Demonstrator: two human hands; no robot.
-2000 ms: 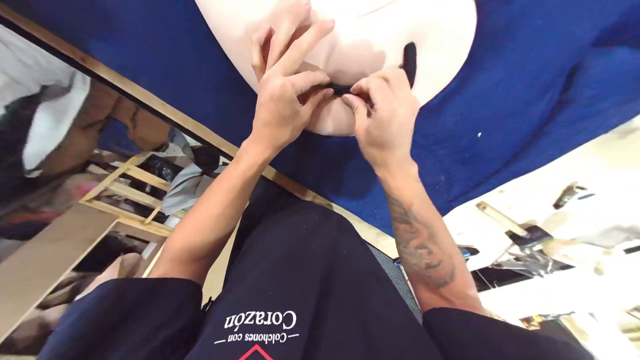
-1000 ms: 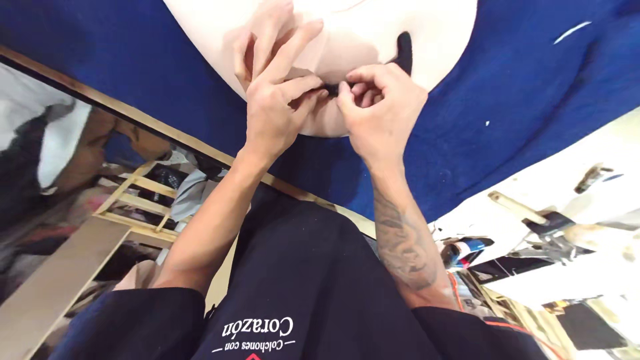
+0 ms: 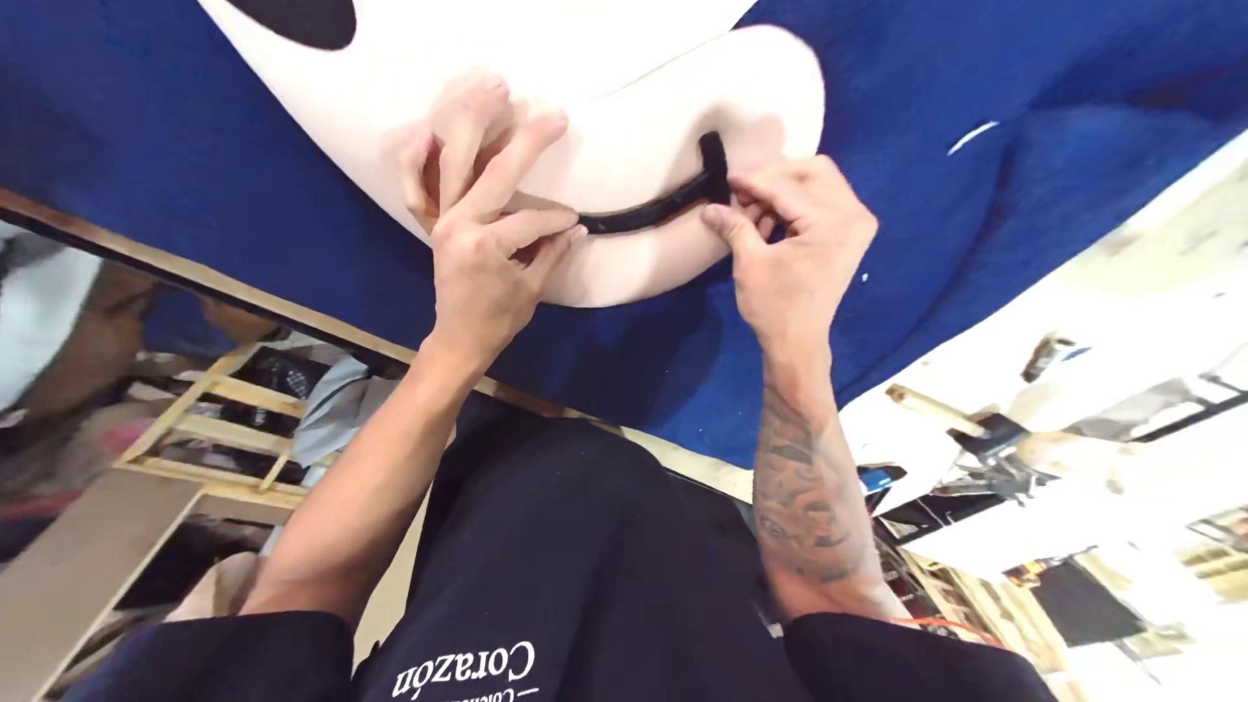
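A pale, rounded padded piece (image 3: 624, 136) lies on a blue cloth-covered surface. A narrow black strip (image 3: 643, 214) curves along its near part, with a short end standing up at the right. My left hand (image 3: 497, 214) pinches the strip's left end between thumb and index finger, its other fingers raised and spread over the pale piece. At the strip's right end, my right hand (image 3: 785, 224) grips black material between thumb and curled fingers. Fingers partly hide both ends of the strip.
The blue cloth (image 3: 936, 195) spreads to both sides, bordered near my body by a wooden edge (image 3: 370, 341). Wooden frames (image 3: 234, 419) stand below at the left. At the lower right, several tools and a wooden handle (image 3: 931, 409) lie on a pale surface.
My hands, close together before, are now farther apart, and a length of black strip shows between them. A black oval has come into view at the top left.
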